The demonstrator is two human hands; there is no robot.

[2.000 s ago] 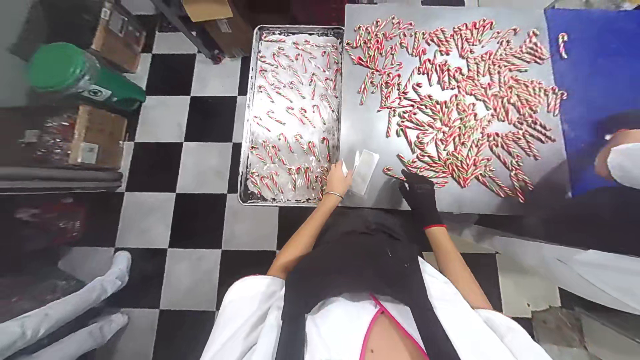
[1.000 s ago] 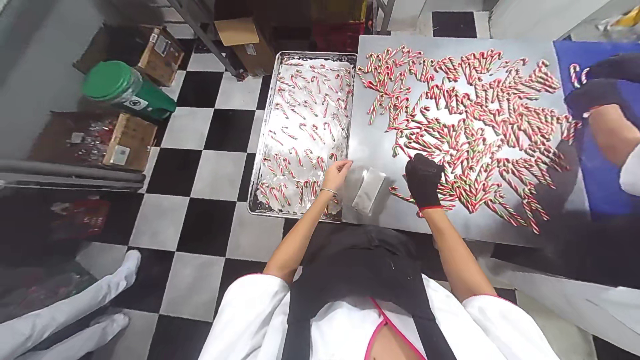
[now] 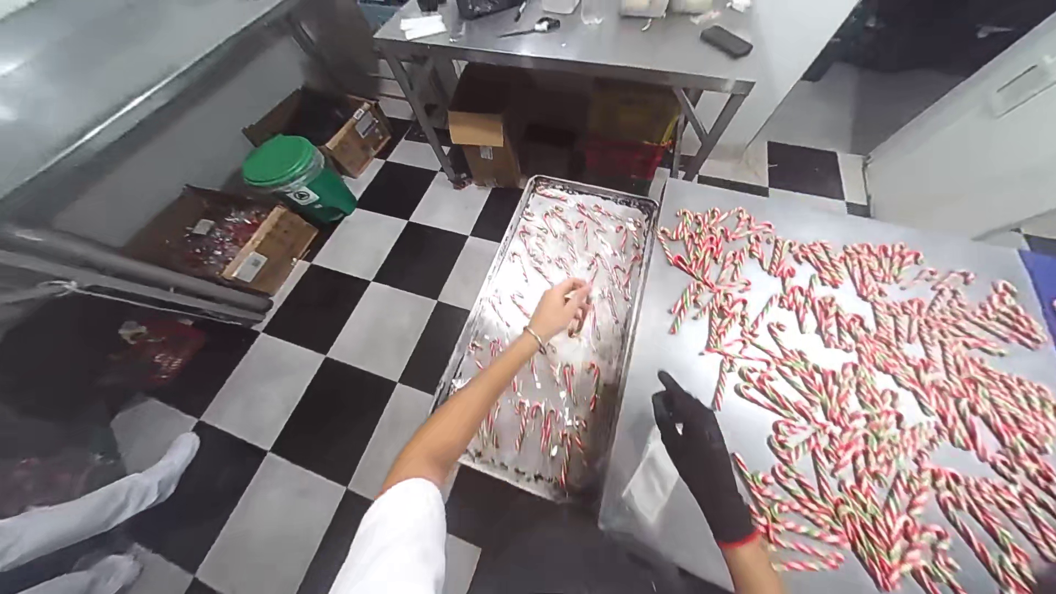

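My bare left hand (image 3: 564,307) reaches over the metal sheet tray (image 3: 629,346), its fingers at small candy canes (image 3: 535,422) spread there; a cane seems to be at the fingertips, but the grip is unclear. On my right hand (image 3: 691,429) is a black glove. It hovers at the left part of the steel table (image 3: 685,194), above clear plastic bags (image 3: 652,487), with thumb and fingers apart and no cane seen in it. Many red, white and green candy canes (image 3: 866,396) lie heaped on the table to its right.
Behind the tray stands another steel table (image 3: 577,45) with tools and containers, and cardboard boxes (image 3: 487,148) below. A green lidded bucket (image 3: 301,177) and open boxes (image 3: 264,247) are at the left. A person's white-clad legs (image 3: 99,503) show at lower left. A blue surface (image 3: 1041,276) adjoins at right.
My left hand has moved from the tray's near right edge farther in over the tray. My gloved right hand has moved from the candy heap to the bags. The view has shifted and shows more ahead.
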